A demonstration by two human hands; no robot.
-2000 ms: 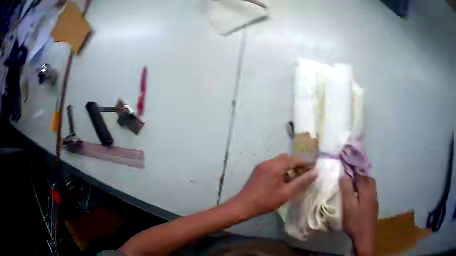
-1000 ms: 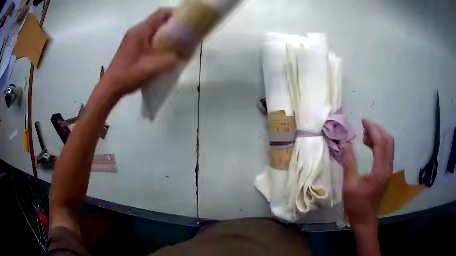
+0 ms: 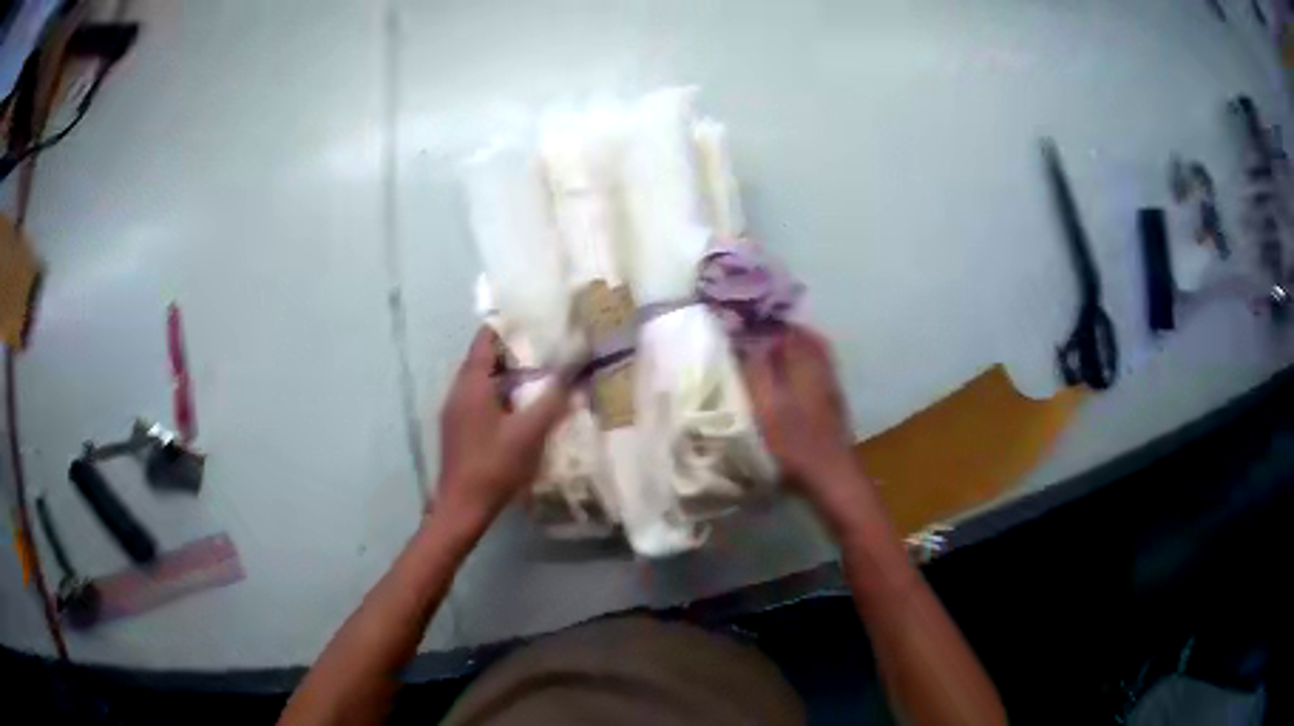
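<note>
White cloth bundles (image 3: pixel 667 185) lie side by side in front of me, tied around the middle with mauve strips. A bunched mauve tie strip (image 3: pixel 748 284) sits at their right side. A tan ticket (image 3: pixel 610 390) is tucked under a tie between the bundles. My left hand (image 3: pixel 497 426) grips the left side of the bundles, its thumb over the cloth near the tie. My right hand (image 3: pixel 799 397) is against the right side, just below the bunched strip. Both hands are slightly blurred, and some fingertips are hidden.
Long black shears (image 3: pixel 1090 333) and a black block (image 3: pixel 1157 270) lie right. An orange-tan pattern piece (image 3: pixel 951 447) is near the front edge. At left are a red pen (image 3: pixel 179 372), a dark-handled tool (image 3: pixel 114 511) and a pinkish ruler (image 3: pixel 170 574).
The raised roll in my left hand has come down beside the other bundles. My right hand has closed in on their right side. The view has shifted right.
</note>
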